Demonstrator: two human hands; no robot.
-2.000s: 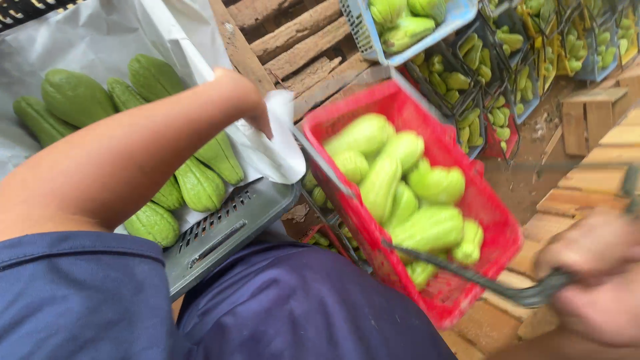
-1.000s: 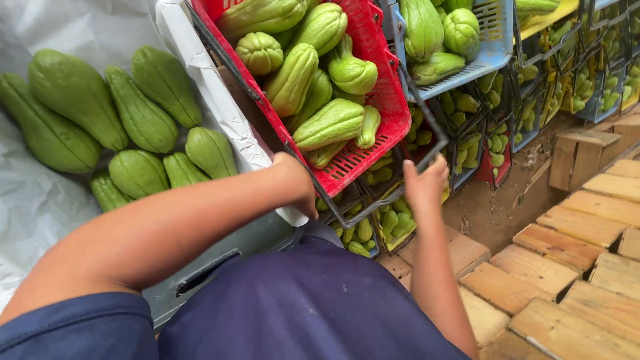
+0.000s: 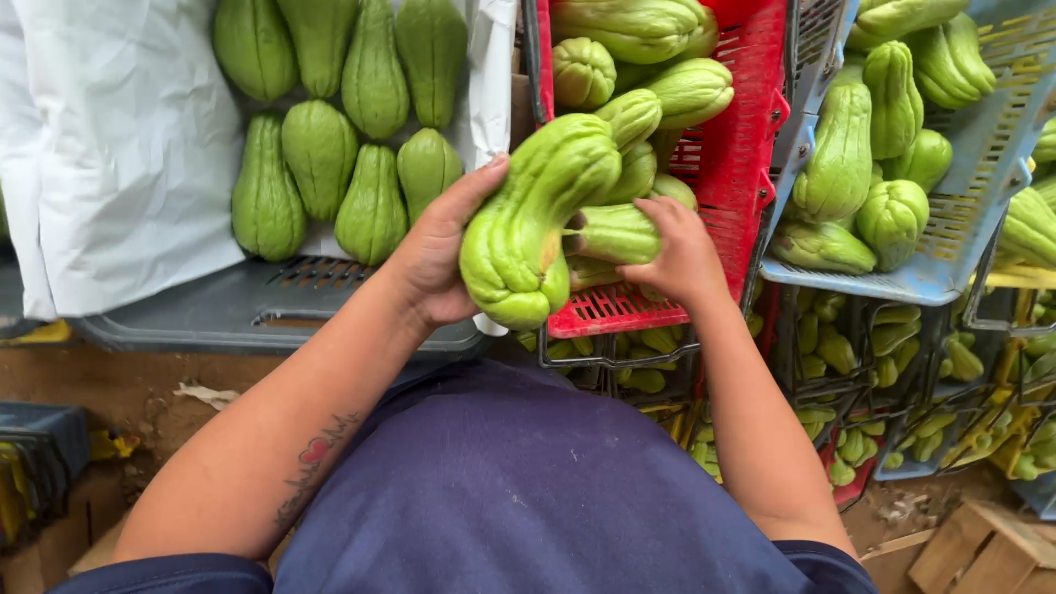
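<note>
My left hand (image 3: 441, 247) holds a large, curved light-green chayote (image 3: 536, 223) above the near left edge of a red plastic basket (image 3: 742, 140). Beside it, my right hand (image 3: 681, 247) grips a smaller chayote (image 3: 615, 234) over the same basket, which holds several more chayotes. To the left, darker green chayotes (image 3: 318, 157) lie in rows on white paper (image 3: 140, 157) in a dark grey plastic crate (image 3: 206, 309). The palm side of my left hand is partly hidden behind the curved chayote.
A light-blue basket (image 3: 874, 285) of chayotes stands right of the red one. Below and beyond are stacked baskets of chayotes with metal handles. A wooden crate (image 3: 982, 549) sits at the lower right, and a blue crate (image 3: 41, 429) at the lower left.
Both hands have left the red basket's dark handle, where they were one second ago, and now hold chayotes. The handle now hangs at the basket's near side. The view has shifted.
</note>
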